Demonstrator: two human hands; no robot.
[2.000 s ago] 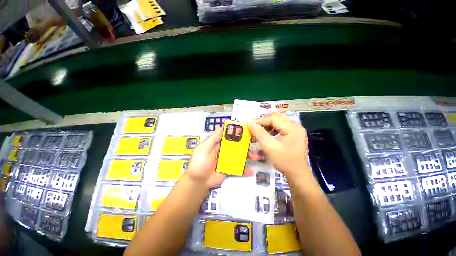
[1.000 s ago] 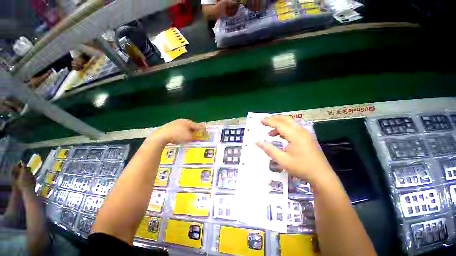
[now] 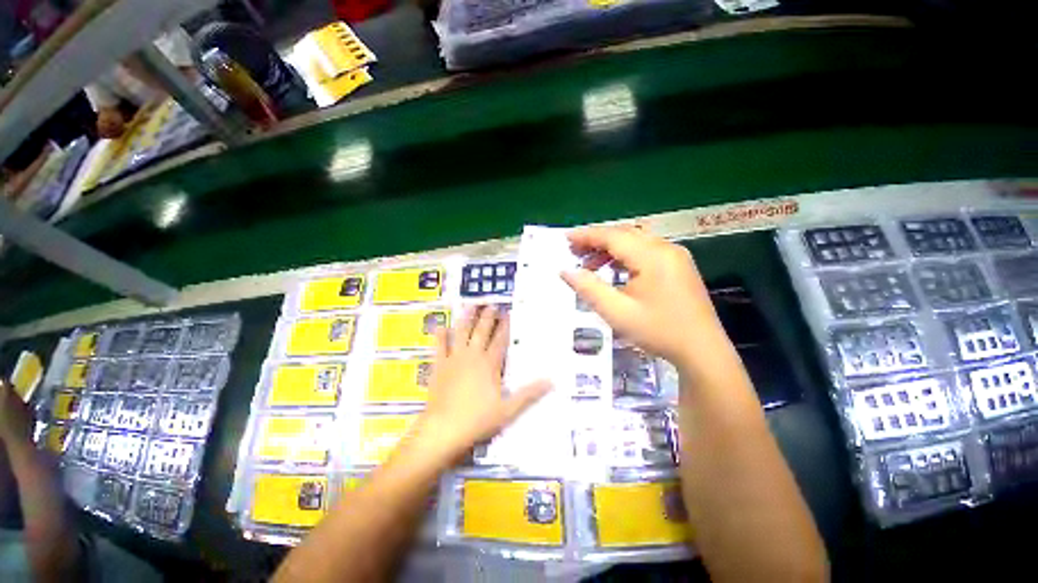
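Note:
A white backing sheet (image 3: 546, 330) with cutouts lies over the middle of a clear blister tray (image 3: 264, 427). My left hand (image 3: 467, 387) is spread flat over the tray, its thumb over the sheet, and holds nothing visible. My right hand (image 3: 643, 290) is at the sheet's upper right, thumb and index fingertips near its surface; whether it grips the sheet is hidden. Yellow-covered parts (image 3: 409, 285) fill the two left columns and show along the bottom row. A part with dark windows and no yellow (image 3: 488, 279) sits in the top row left of the sheet.
Trays of uncovered parts stand at the right (image 3: 899, 408) and left (image 3: 148, 416). A black glossy slab (image 3: 751, 342) lies right of the working tray. The green belt (image 3: 455, 171) crosses behind a pale rail (image 3: 848, 205). Another person's arm (image 3: 34, 490) is at far left.
The yellow-covered part held two seconds ago is out of my hands, and the top pocket of the second column shows yellow. My left hand moved from that pocket rightward and down to the sheet.

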